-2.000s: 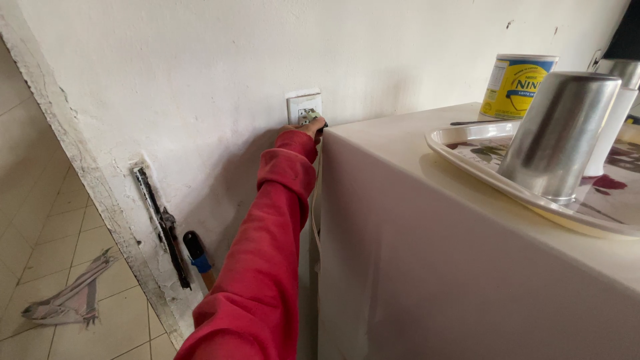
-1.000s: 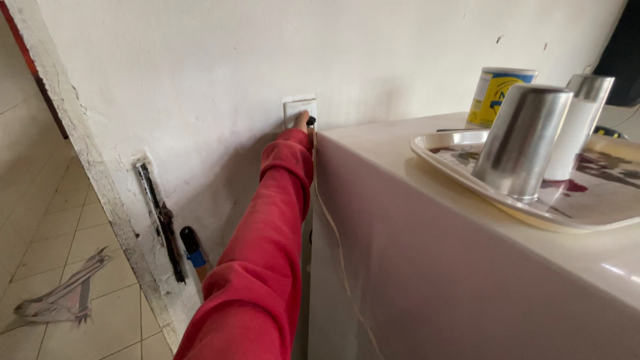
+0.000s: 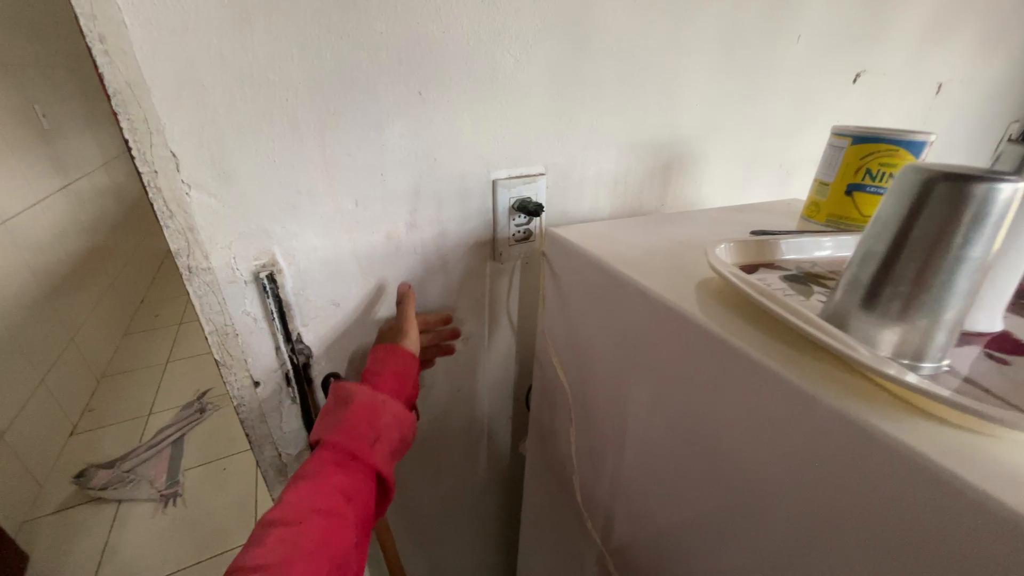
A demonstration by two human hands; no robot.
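Note:
My left hand [image 3: 419, 330], in a red sleeve, is held in front of the white wall with thumb up and fingers spread, holding nothing. Above and to the right of it, a wall outlet [image 3: 520, 246] has a dark plug [image 3: 528, 208] in its upper socket; the lower socket shows its holes. A thin pale cord [image 3: 570, 416] runs down the side of a white appliance [image 3: 656, 384], right of the hand. My right hand is out of view.
On the appliance top are a tray [image 3: 728, 264], an upside-down metal cup [image 3: 920, 272] and a yellow can [image 3: 860, 180]. A dark metal strike plate [image 3: 286, 344] is at left, near the wall's edge. A cloth [image 3: 144, 468] lies on the tiled floor.
My left hand has come away from the outlet, down and to the left, and its fingers have spread. The outlet and plug, earlier largely covered by the hand, now show.

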